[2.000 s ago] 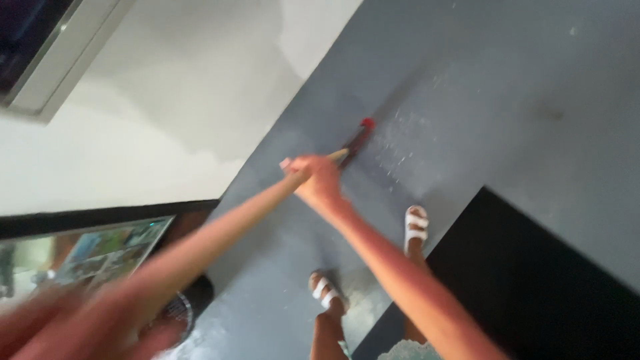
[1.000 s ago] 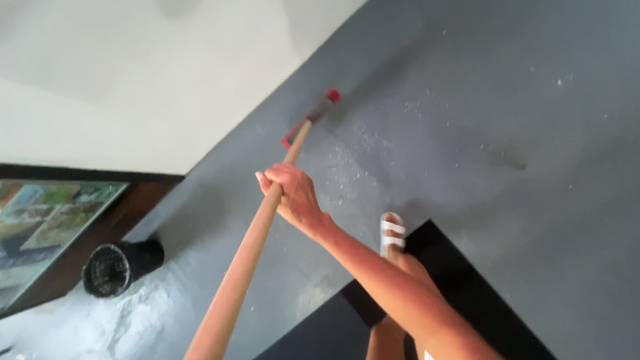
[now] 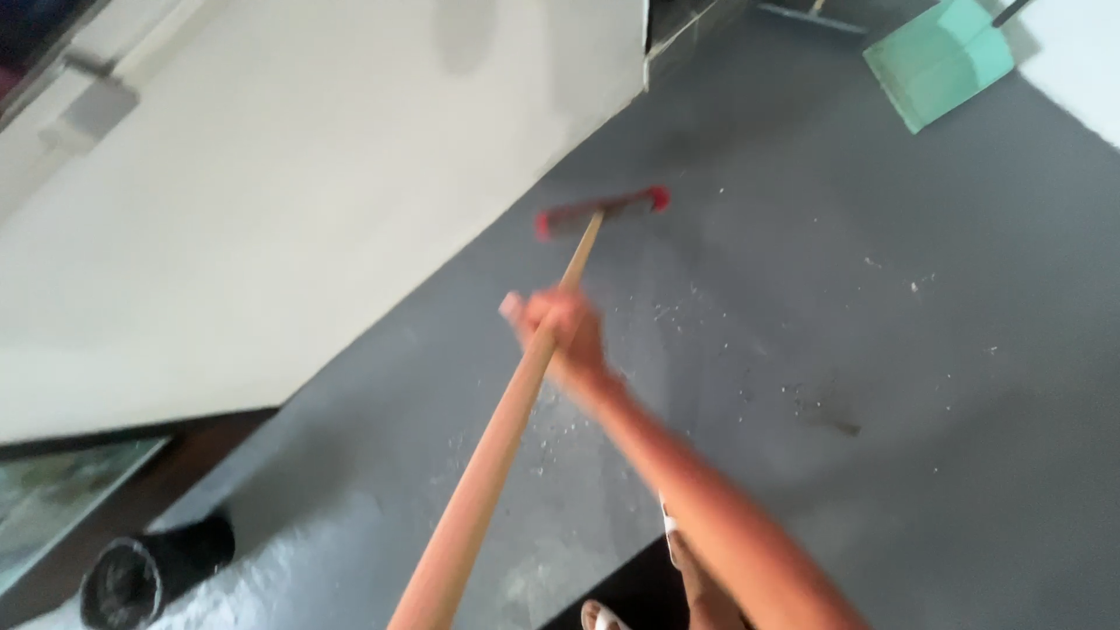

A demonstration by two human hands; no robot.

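Note:
My right hand (image 3: pixel 560 328), blurred, is closed around the pale wooden pole (image 3: pixel 490 464) of a push broom, fairly low on the pole. At the pole's far end the broom head (image 3: pixel 608 211), dark with red ends, is on the grey floor near the foot of the white wall. White specks of debris (image 3: pixel 669 315) are scattered on the floor between the broom head and my feet. The upper part of the pole runs out of the bottom edge, and my left hand is out of view.
A green dustpan (image 3: pixel 945 66) and a floor squeegee (image 3: pixel 814 17) lie at the upper right. The white wall (image 3: pixel 289 192) fills the left side. A black bin (image 3: pixel 157 569) stands lower left, beside a glass-fronted cabinet (image 3: pixel 70 507). A black mat (image 3: pixel 634 586) is by my feet.
The broom head has turned and moved relative to the floor debris. My left hand, blurred at the lower left two seconds ago, is out of view. The view has shifted, bringing in the dustpan.

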